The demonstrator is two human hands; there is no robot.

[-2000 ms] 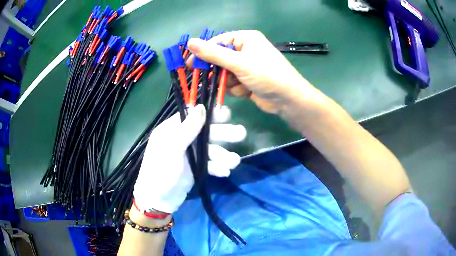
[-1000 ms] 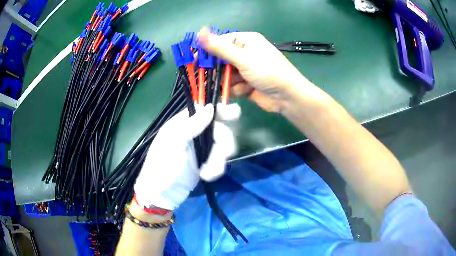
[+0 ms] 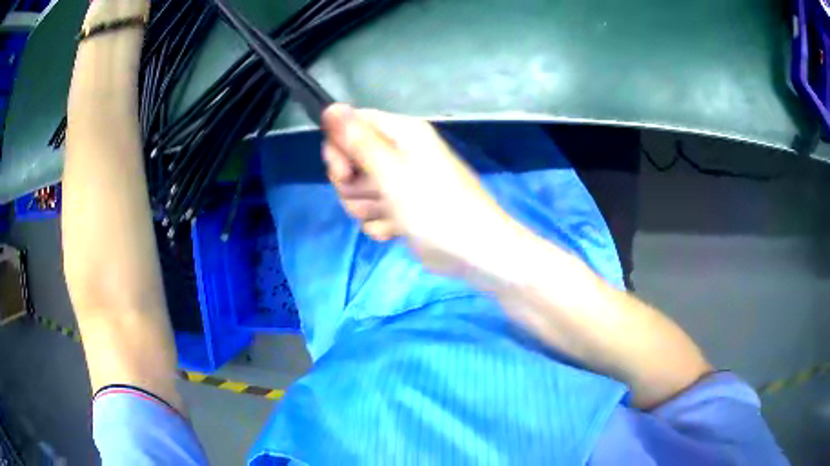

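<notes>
My bare right hand (image 3: 373,173) is closed around the lower end of a bunch of black leads (image 3: 273,56), just over the bench's front edge. The bunch runs up and left out of the top of the picture, so its other end is hidden. My left forearm reaches up at the left, and my left hand is cut off by the top edge. More black cables (image 3: 205,136) lie at the upper left, with their small silvery ends hanging over the bench edge.
The green bench (image 3: 564,64) curves across the top. Part of the purple heat gun (image 3: 810,68) shows at the upper right edge. Blue bins (image 3: 223,273) stand below the bench at the left. My blue apron (image 3: 437,364) fills the middle. Yellow-black tape (image 3: 237,386) marks the grey floor.
The view has tilted down. My right hand has left the blue connectors and moved to the leads' lower end. My gloved left hand has gone up out of the picture.
</notes>
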